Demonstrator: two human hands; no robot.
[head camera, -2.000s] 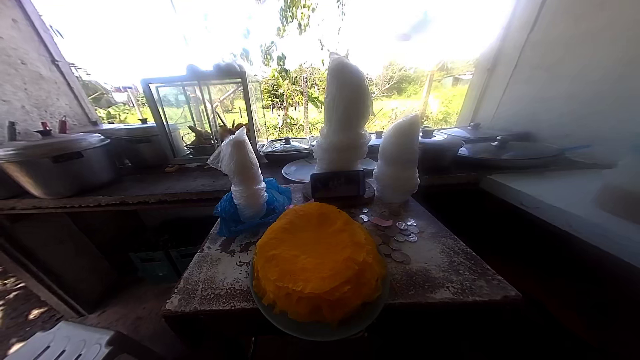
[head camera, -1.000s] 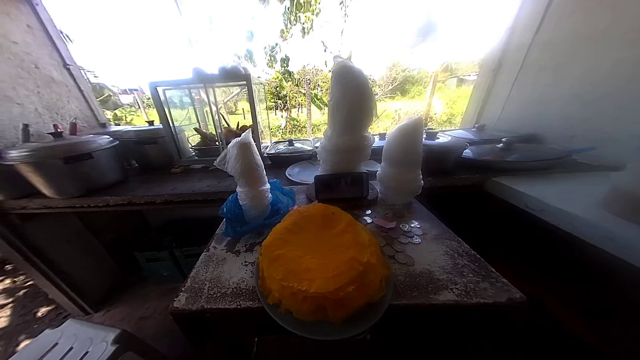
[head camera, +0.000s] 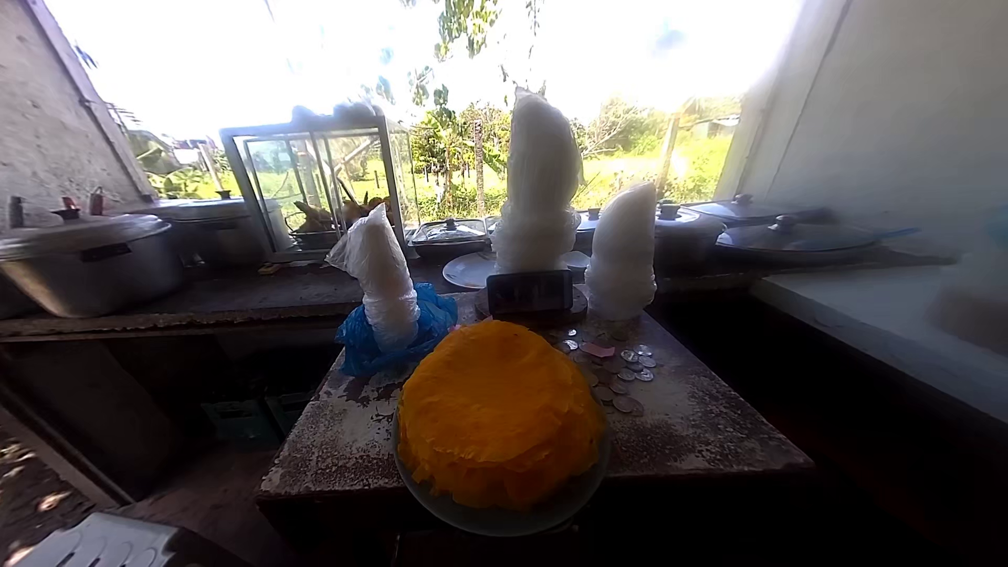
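Observation:
Neither of my hands is in view. An orange-yellow rounded mass (head camera: 500, 409) sits on a round glass plate (head camera: 504, 524) at the near edge of a worn table (head camera: 709, 429). Behind it a dark phone (head camera: 530, 292) lies on its long side, upright. Several coins (head camera: 624, 404) and a pink slip (head camera: 597, 350) are scattered to its right. A small stack of white plastic bags (head camera: 382, 276) stands in a crumpled blue bag (head camera: 356, 340) at the left. Two more wrapped white stacks, a tall one (head camera: 542, 165) and a shorter one (head camera: 624, 252), rise behind the phone and coins.
A counter (head camera: 236, 303) runs behind the table, bearing a large lidded metal pot (head camera: 102, 260), a glass display case (head camera: 315, 189), a white plate (head camera: 470, 270) and lidded pans (head camera: 787, 235). A plastic chair (head camera: 102, 543) is at bottom left. A pale ledge (head camera: 882, 323) lies right.

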